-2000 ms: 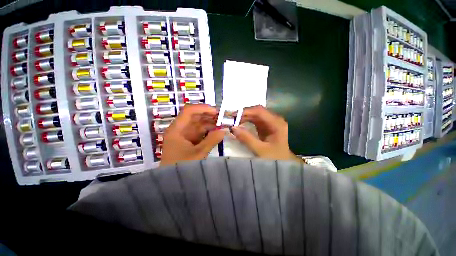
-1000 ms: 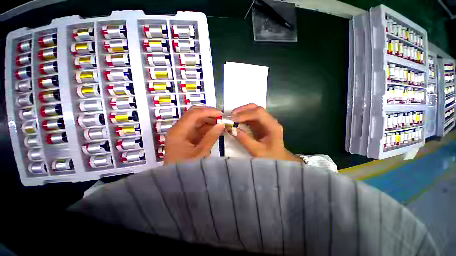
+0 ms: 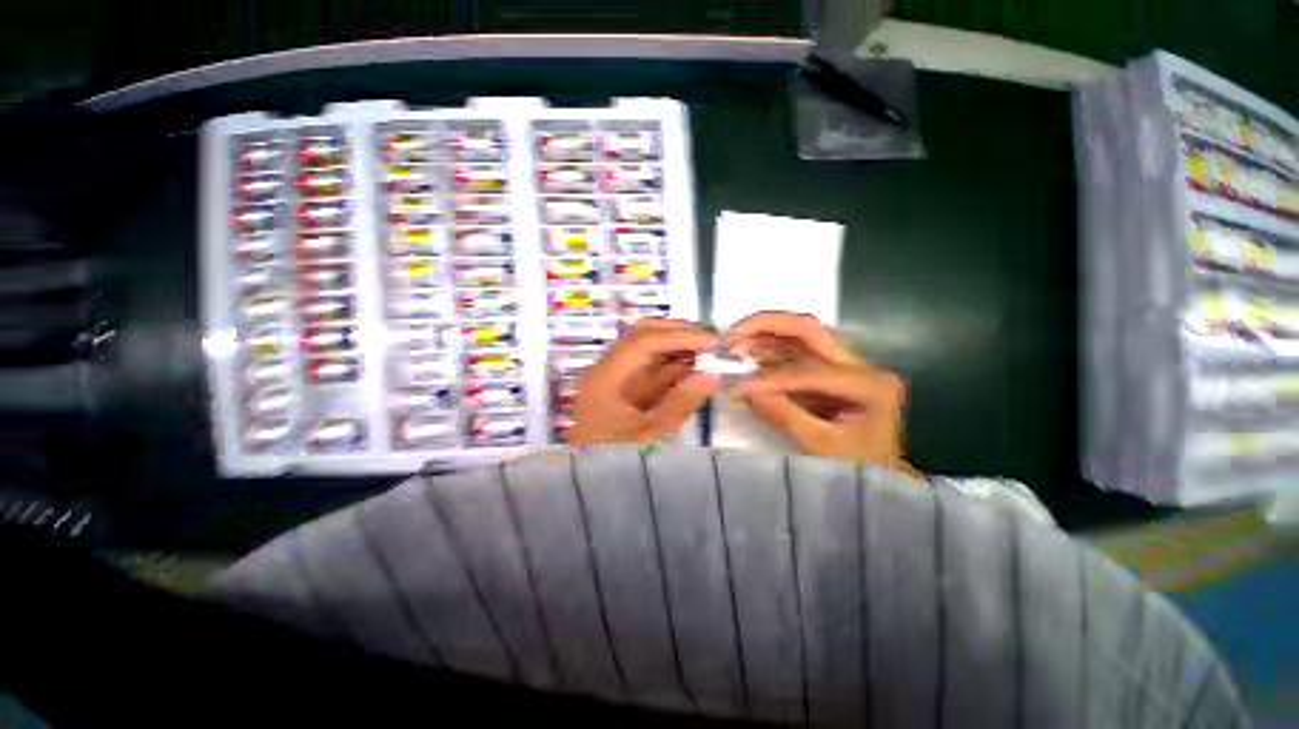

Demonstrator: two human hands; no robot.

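A small white and silvery cylindrical cell (image 3: 727,365) is held between the fingertips of both hands. My left hand (image 3: 641,382) pinches its left end, my right hand (image 3: 823,392) its right end. The fingers hide both ends, and the image is blurred; whether a white strip is on the cell I cannot tell. A white sheet (image 3: 776,268) lies flat under and beyond the hands, its lower part partly covered by them. The white blister tray (image 3: 524,306) with rows of cells lies left of the hands.
Stacked blister trays (image 3: 1133,285) stand at the right. A black tool (image 3: 855,88) lies on a clear pad (image 3: 858,131) near the far bench edge. Dark, blurred fixtures (image 3: 43,342) are at the far left. My striped sleeve or garment fills the near edge.
The view has turned left, so the tray, sheet and hands appear further right. The white strip spread between the fingers two seconds ago no longer shows as such; both hands still hold the cell.
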